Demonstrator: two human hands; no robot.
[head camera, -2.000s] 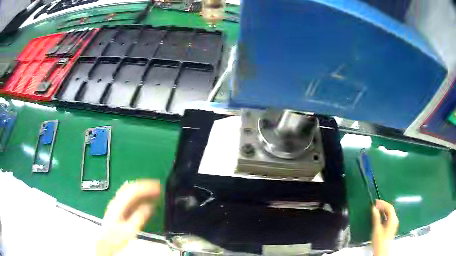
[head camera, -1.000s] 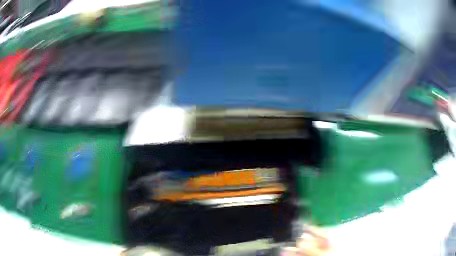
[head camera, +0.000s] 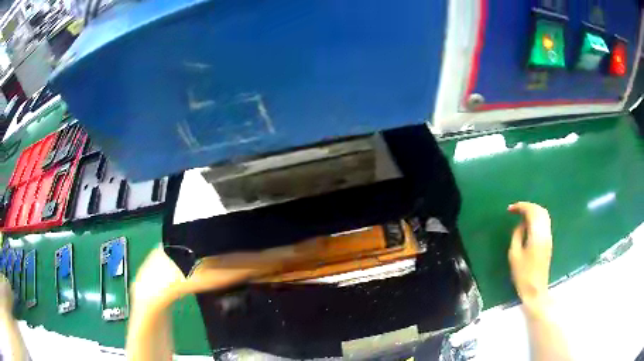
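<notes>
The orange-brown nest fixture (head camera: 353, 252) lies slightly tilted in view on the black press base (head camera: 332, 310). My left hand (head camera: 157, 285) comes in from the left. Its blurred fingers stretch over the left part of the fixture; whether they hold anything cannot be told. My right hand (head camera: 533, 247) is over the green mat right of the press base, thumb and fingers apart, empty. No silver frame shows clearly on the fixture. Silver phone middle frames with blue patches, one of them nearest the press (head camera: 114, 278), lie in a row at the left.
The big blue press housing (head camera: 282, 77) hangs above the grey press head (head camera: 303, 175). A control panel (head camera: 565, 56) with green and red buttons is at upper right. A red tray (head camera: 35, 183) and black blister tray (head camera: 113, 190) are at left. Another person's hand (head camera: 6, 303) shows at the left edge.
The view has turned right, bringing in the control panel. My left hand has moved from beside the base to over the fixture. The frame earlier at my right hand no longer shows there.
</notes>
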